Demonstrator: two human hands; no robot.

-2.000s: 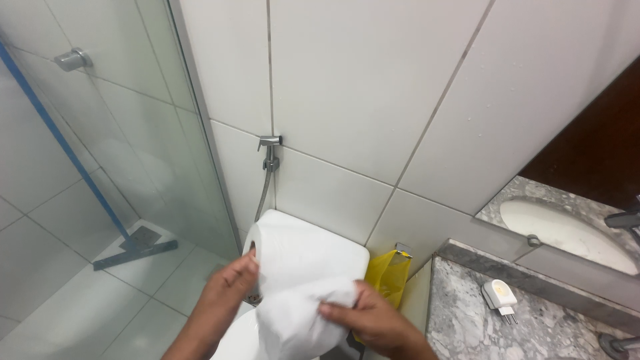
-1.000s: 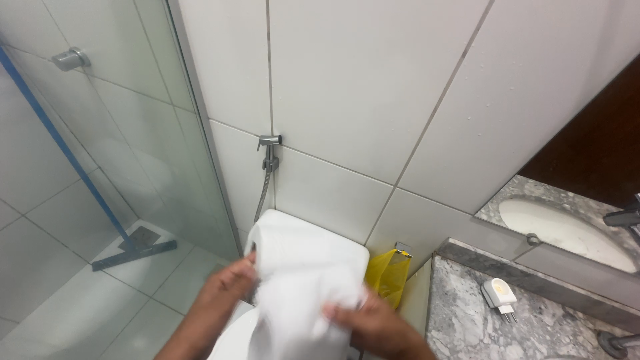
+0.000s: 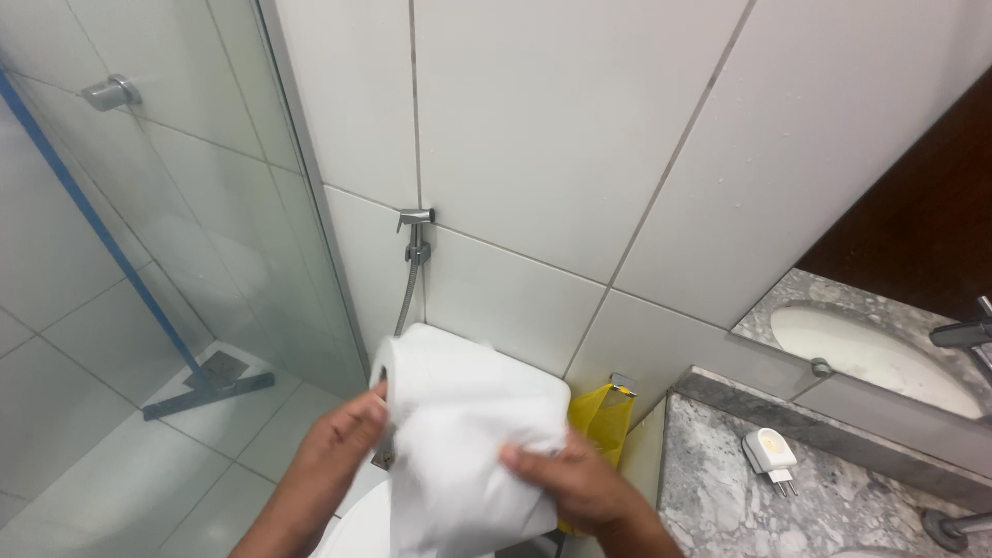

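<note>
A large white toilet paper roll [image 3: 434, 372] lies on its side above the toilet, in front of the white cistern lid [image 3: 535, 376]. My left hand [image 3: 345, 438] holds the roll's left end, with fingertips at the opening of its core. A wide sheet of paper [image 3: 465, 480] hangs from the roll over the toilet. My right hand [image 3: 573, 480] pinches this loose paper at its right side, thumb on top; its other fingers are hidden behind the paper. Part of the white toilet [image 3: 360, 527] shows below.
A chrome hand sprayer [image 3: 417, 217] hangs on the tiled wall. A glass shower panel [image 3: 256, 155] and blue-handled squeegee [image 3: 209, 395] are left. At right are a yellow bag [image 3: 601, 422] on a hook, a marble counter [image 3: 713, 480] with a white plug-in device [image 3: 769, 453], and a mirror [image 3: 868, 325].
The loose paper hangs lower and more spread out than two seconds ago, when it was bunched up by my right hand. My left hand has stayed at the roll's left end.
</note>
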